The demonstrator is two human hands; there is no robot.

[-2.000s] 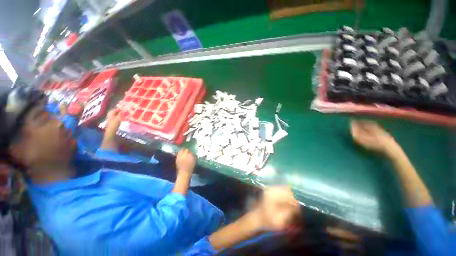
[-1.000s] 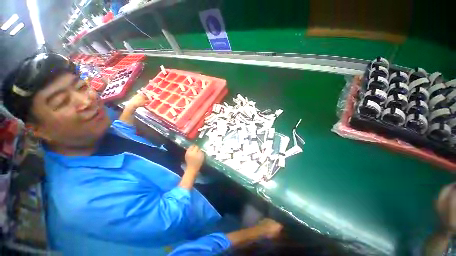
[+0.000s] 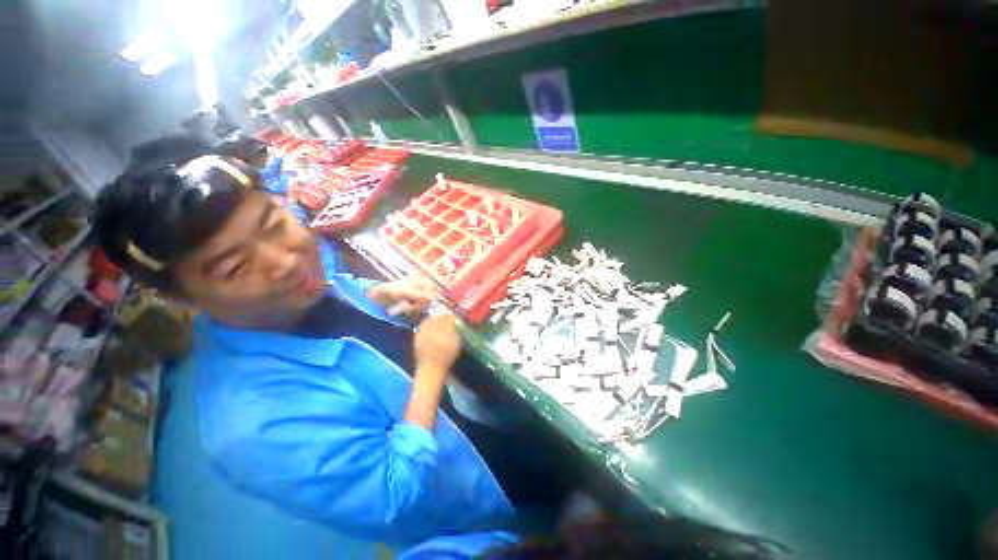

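Neither of my hands can be made out. Only a bit of blue sleeve shows at the bottom edge, with a dark blurred shape beside it. A heap of loose white straps (image 3: pixel 591 345) lies on the glossy green surface (image 3: pixel 755 438), at the centre. A thin strip stands out at its right side. Left of the heap is a stack of red compartment trays (image 3: pixel 471 235), with a few pale strips in the pockets. At the right edge a black compartment tray (image 3: pixel 930 366) holds rows of white-and-black looped bands (image 3: pixel 908 273).
A person in a blue smock (image 3: pixel 317 405) sits at the bench on the left, hands together near the red trays' front corner. More red trays (image 3: pixel 361 191) lie farther along. A shelf (image 3: pixel 525 33) runs above. Clear film and a pink-red tray (image 3: pixel 897 383) lie under the black tray.
The view has swung, so the bench things sit farther right and lower. My hands have dropped out of clear view. The other person's hands have come together.
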